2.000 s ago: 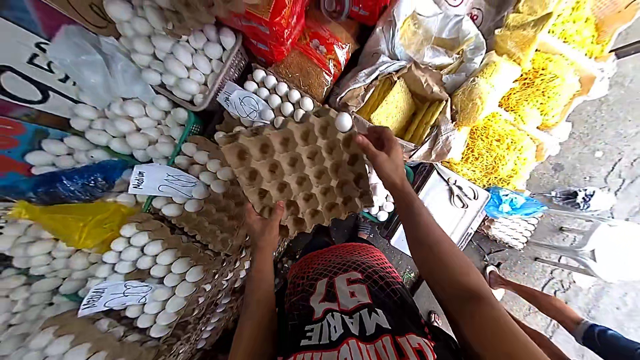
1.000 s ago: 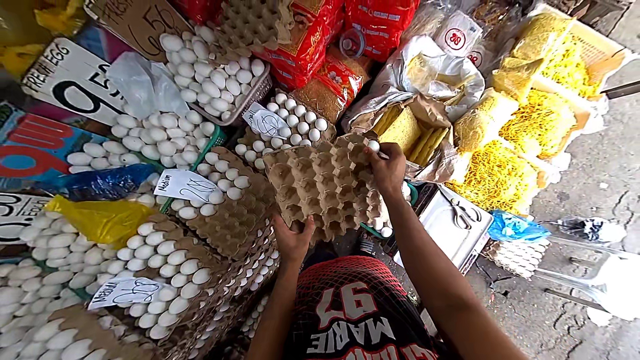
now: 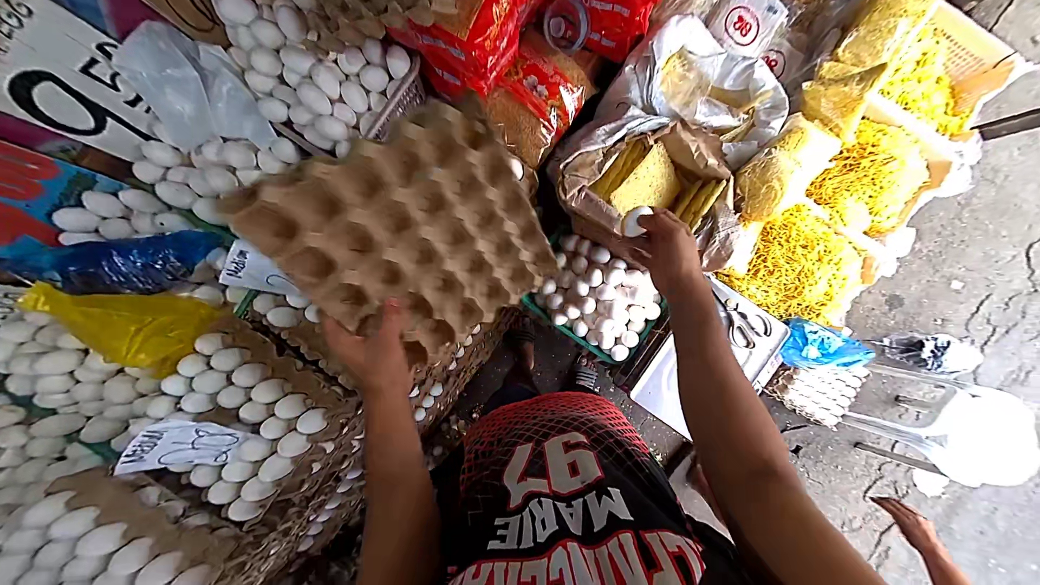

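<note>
With its fingers on the lower edge of a cardboard egg tray [image 3: 406, 227], my left hand [image 3: 374, 345] holds the tray tilted; no egg shows in its cups. My right hand [image 3: 670, 244] is apart from the tray, to its right, and pinches one white egg [image 3: 636, 221] between thumb and fingertips. Below that hand lies a green-rimmed basket [image 3: 581, 343] of small white eggs [image 3: 601, 292]. A brown paper bag [image 3: 581, 183] of flat yellow slabs stands just behind the egg.
White eggs on stacked trays [image 3: 244, 390] fill the left side, with a yellow plastic bag [image 3: 126, 325] among them. Scissors [image 3: 747, 325] rest on a white surface [image 3: 670, 390] at right. Yellow noodles [image 3: 796, 268] and a plastic stool [image 3: 975, 435] are farther right.
My right hand has come away from the tray's right edge with an egg in its fingers. The tray is now in my left hand alone, and the basket of small eggs shows more fully.
</note>
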